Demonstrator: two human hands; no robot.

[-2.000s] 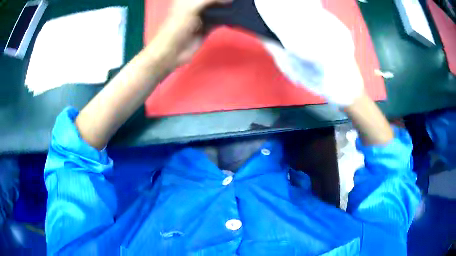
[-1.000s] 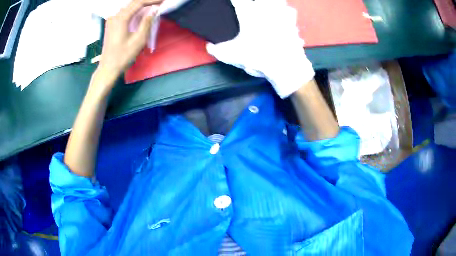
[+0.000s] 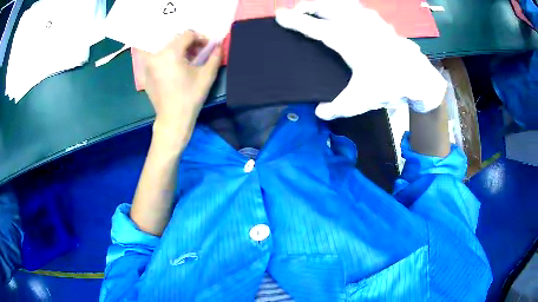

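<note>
A flat black panel point(image 3: 280, 65) lies over the front edge of the red work mat point(image 3: 407, 16) and sticks out past the table edge. My right hand point(image 3: 377, 65), in a white glove, holds the panel by its right side, fingers along the top and thumb at the lower corner. My bare left hand point(image 3: 180, 74) is left of the panel, blurred, its fingers bent over a thin pale piece at the lower edge of a white sheet point(image 3: 171, 20). Whether it grips the sheet itself is unclear.
More white sheets point(image 3: 50, 44) lie on the green table point(image 3: 53, 115) at the left. A pale tape strip point(image 3: 433, 6) is at the mat's right edge. An open brown carton point(image 3: 463, 106) with white contents stands below the table on the right, partly behind my right arm.
The black panel has come down towards me and now lies flatter, past the table edge. My gloved right hand has moved right and down. My left hand has moved slightly right and down, beside a white sheet.
</note>
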